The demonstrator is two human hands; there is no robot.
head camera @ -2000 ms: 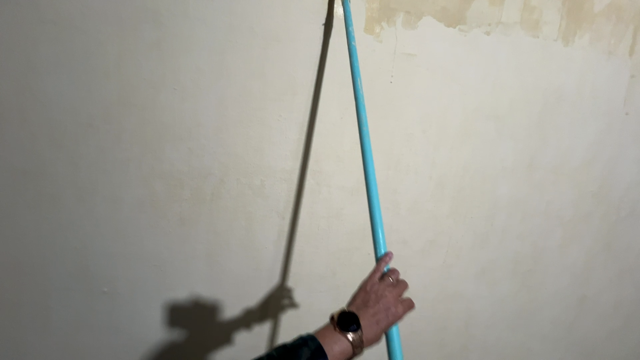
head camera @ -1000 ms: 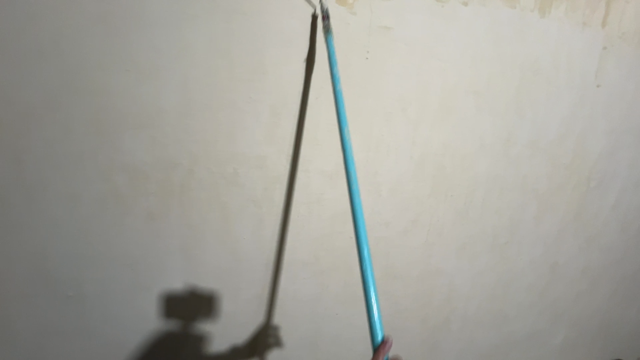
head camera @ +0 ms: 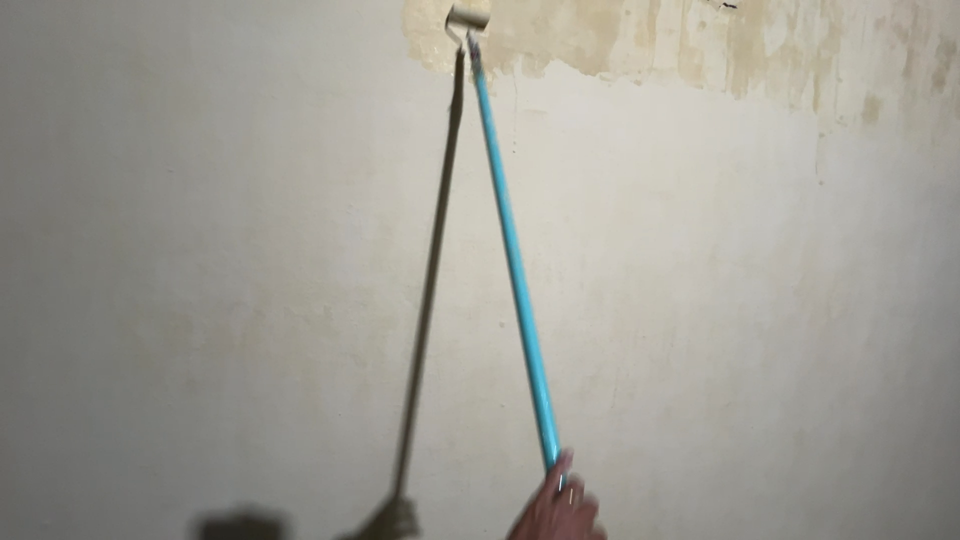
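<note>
My left hand (head camera: 559, 506), blurred at the bottom edge right of centre, grips the lower visible part of a light blue pole (head camera: 517, 274). A ring shows on one finger. The pole leans up and slightly left to a dark-smeared joint (head camera: 474, 56). At its top is a short, pale paint roller (head camera: 469, 18) with a bent wire frame, against the wall or very close to it. Around the roller the wall has a shiny, wet-looking yellowish patch (head camera: 424, 41). My right hand is not in view, and the pole's lower end is hidden.
A pale plastered wall (head camera: 225, 225) fills the view. Streaked beige-brown patches (head camera: 675, 45) with a ragged lower edge run along the upper right, with a small dark mark (head camera: 726, 5) at the top. Shadows of the pole (head camera: 427, 300), a hand and a head-like shape fall to the left.
The roller, out of sight above the frame a second ago, now shows at the top. More of my left hand is visible than a second ago, still on the pole. The view has shifted.
</note>
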